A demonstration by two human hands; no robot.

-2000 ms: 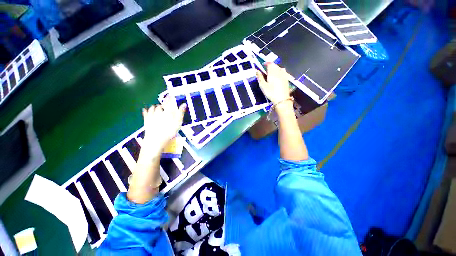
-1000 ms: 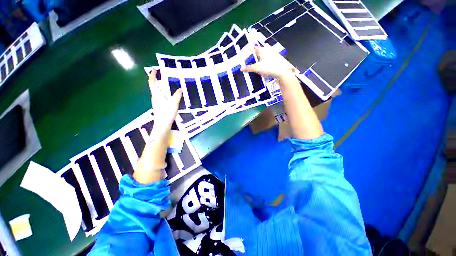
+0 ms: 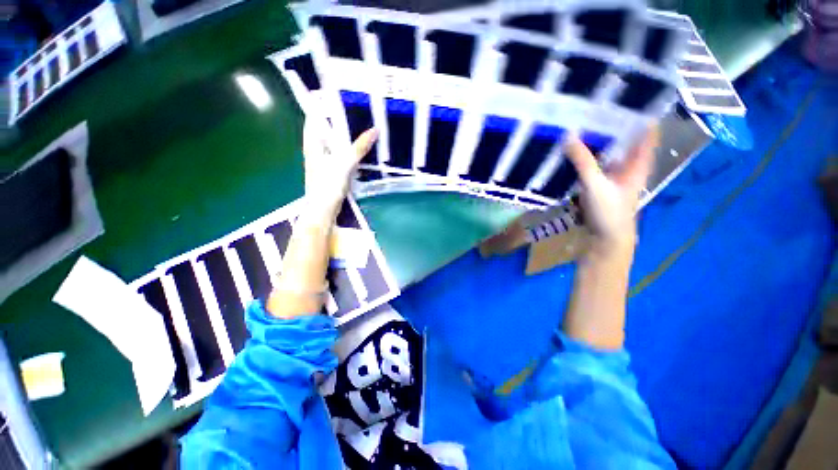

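Several die-cut adhesive sheets (image 3: 404, 85), white with black pieces and a row of blue-ended black strips, are held up above the green surface. My left hand (image 3: 335, 165) grips their left edge, thumb in front. My right hand (image 3: 614, 184) grips their right edge, thumb in front. The sheets bow between the hands, and their upper right part is blurred. Another die-cut sheet with long black strips (image 3: 220, 294) lies on the surface, partly behind my left forearm.
A white release liner (image 3: 115, 307) and a small yellowish paper piece (image 3: 43, 375) lie at left. A black unit on pale foam (image 3: 81, 193) is at far left. A brown cardboard box (image 3: 556, 252) is below the right edge. A large black die-cut sheet (image 3: 678, 151) is partly hidden.
The sheets were lying on the green surface, then bent up at the ends. Both hands now hold them higher and nearer the camera, and my right hand has moved right.
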